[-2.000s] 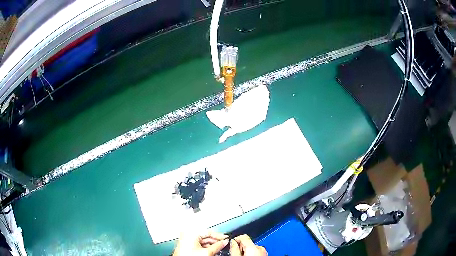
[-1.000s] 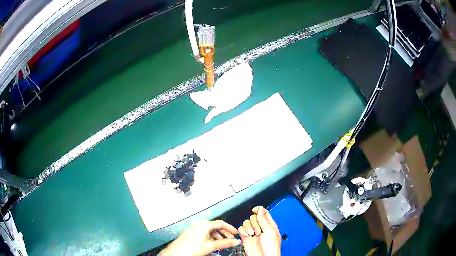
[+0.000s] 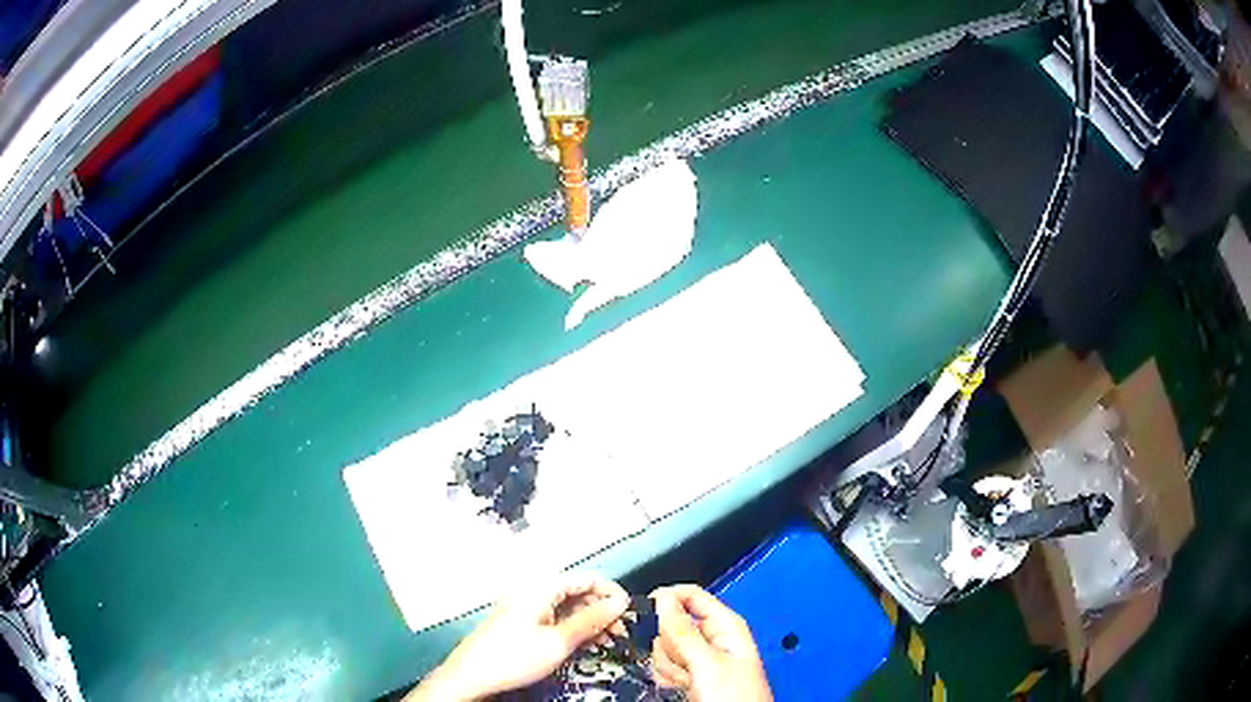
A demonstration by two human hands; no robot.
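My left hand [image 3: 528,639] and my right hand [image 3: 709,645] are close together at the bottom of the view, in front of the bench edge. A small black piece [image 3: 641,620] shows between the fingertips of both hands. Small dark and shiny items lie below it, too blurred to identify. A heap of small black pieces [image 3: 505,466] lies on the left part of the white work sheet [image 3: 686,391].
A hose-fed glue gun [image 3: 571,165] hangs nose-down at a white rag [image 3: 638,240]. Black sheets [image 3: 995,165] lie at the right. A blue stool [image 3: 809,617], a jointed arm device [image 3: 960,542] and an open carton [image 3: 1159,453] are at the lower right.
My hands have come up into view compared with two seconds ago. The right hand has turned and its fingers now meet the left hand's at the black piece. The camera view has shifted.
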